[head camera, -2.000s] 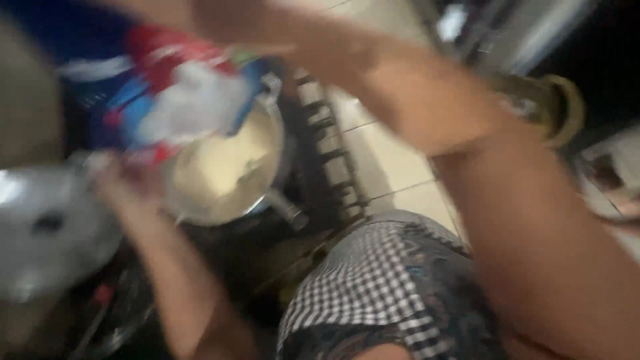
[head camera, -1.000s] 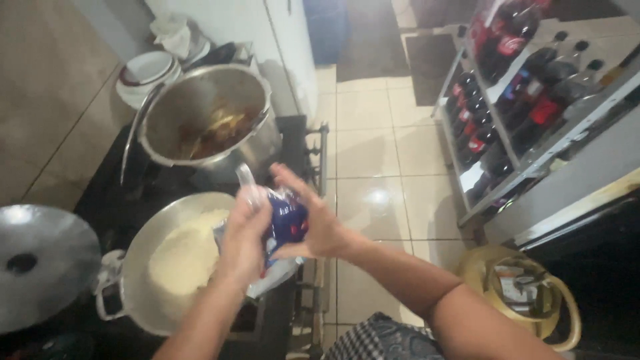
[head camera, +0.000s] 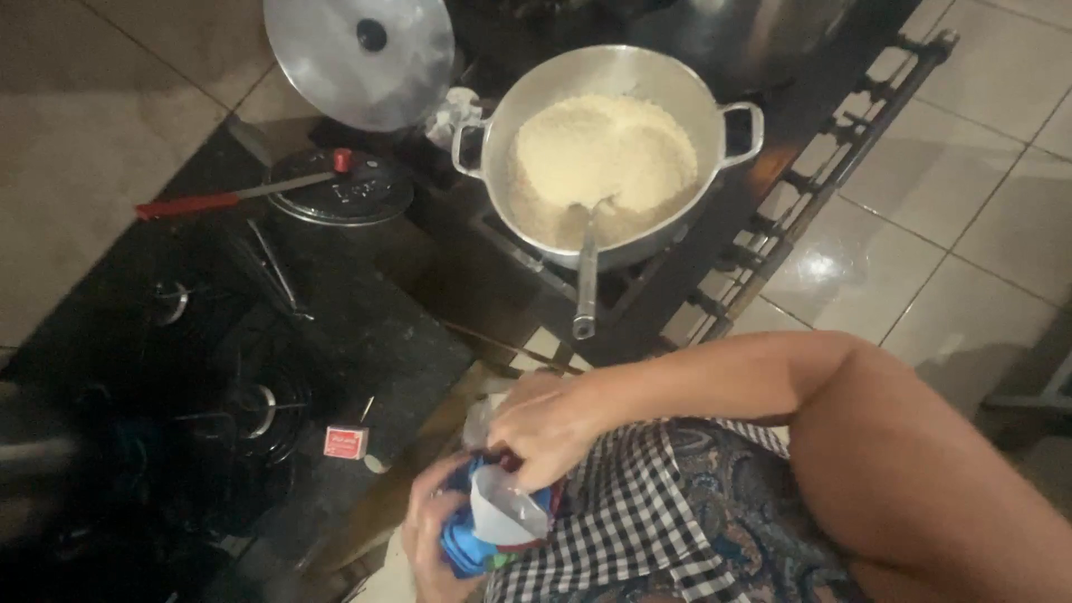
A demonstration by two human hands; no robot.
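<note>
My left hand (head camera: 435, 523) grips a crumpled blue plastic package (head camera: 469, 536) low in the view, against the checkered apron. Over its top, my right hand (head camera: 548, 427) has bent fingers at the opening, where the pale inner side shows; the fingertips are partly hidden. Beyond my hands, a two-handled aluminum pot (head camera: 615, 63) sits on the stove, holding a pale yellow, grainy mass (head camera: 603, 151). A metal spoon (head camera: 588, 285) leans in it, its handle over the near rim.
An aluminum lid (head camera: 360, 67) lies left of the pot. A red-handled knife (head camera: 188, 205) rests across a dark glass lid (head camera: 343, 188). Nearer are metal tongs (head camera: 276, 264), a matchbox (head camera: 345, 442) and the black cooktop's burners (head camera: 264, 410). The stove's front rail (head camera: 837, 176) runs along the right.
My hands and the package have gone from beside the pot to the apron. The view has swung toward the left counter. One second ago the larger pot of dark food was in view.
</note>
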